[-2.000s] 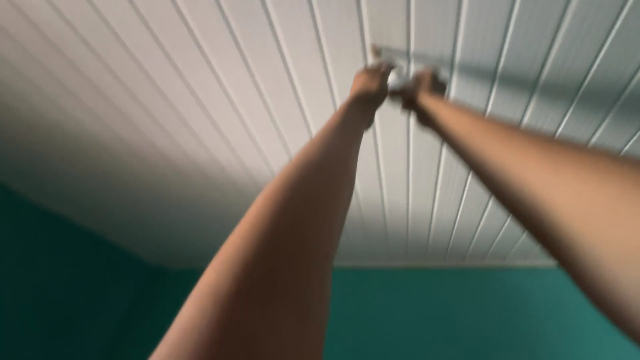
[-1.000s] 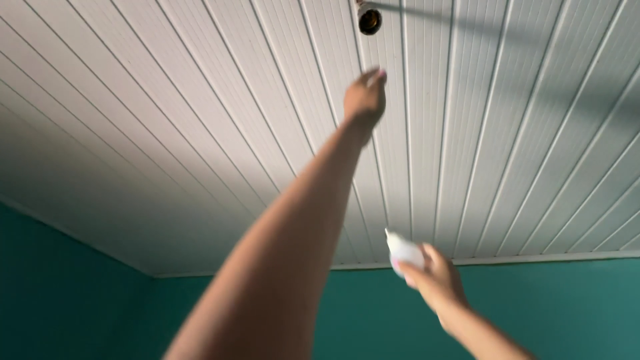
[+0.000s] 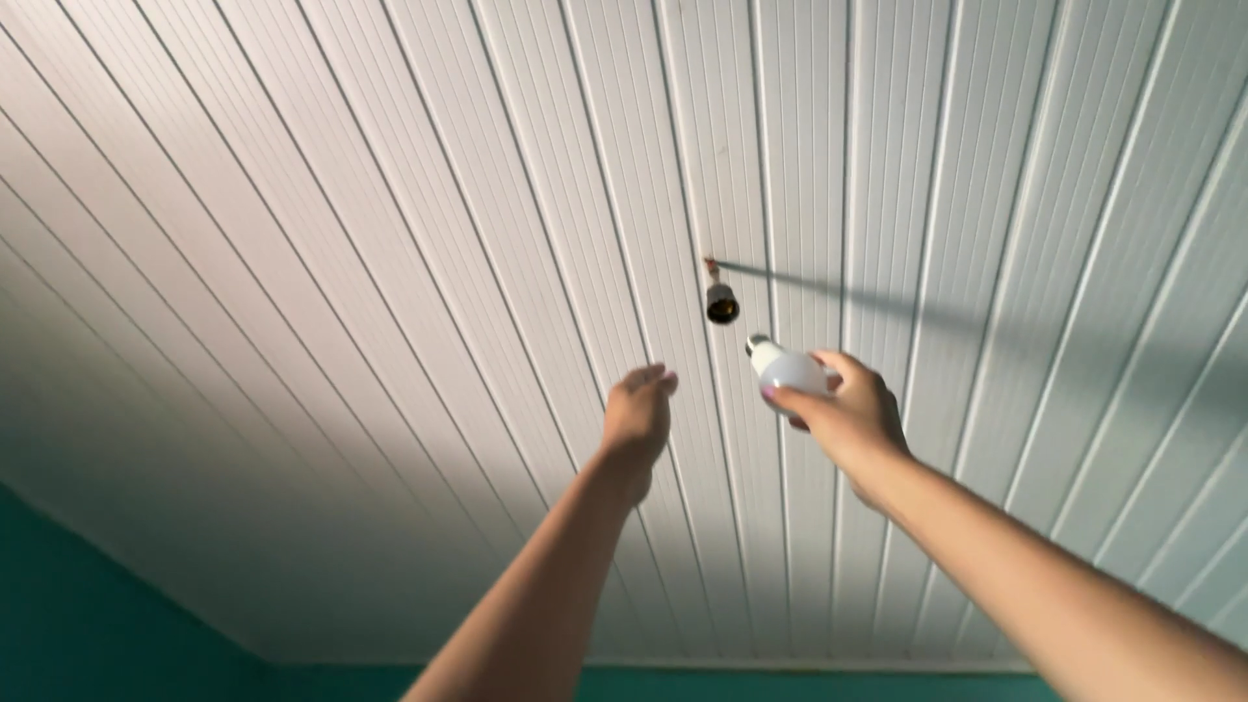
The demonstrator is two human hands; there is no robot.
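A dark lamp socket [image 3: 722, 304] hangs on a short wire from the ceiling, its round mouth facing down toward me. My right hand [image 3: 846, 414] grips a white light bulb [image 3: 792, 378] by its rounded globe. The bulb's metal screw base points up and left, just below and right of the socket, apart from it. Below and left of the socket is my raised left hand [image 3: 639, 414], touching neither the socket nor the bulb. Its fingers are bent close together, and no object shows in them.
White grooved ceiling panels [image 3: 439, 292] spread over most of the view. A long shadow runs right from the wire's hole. Green walls [image 3: 88, 604] meet the ceiling at the lower left and along the bottom.
Two seconds ago both hands were together high at the ceiling. One second ago the right hand held the bulb low, well away from the socket; now the bulb is close beneath it. The view has shifted.
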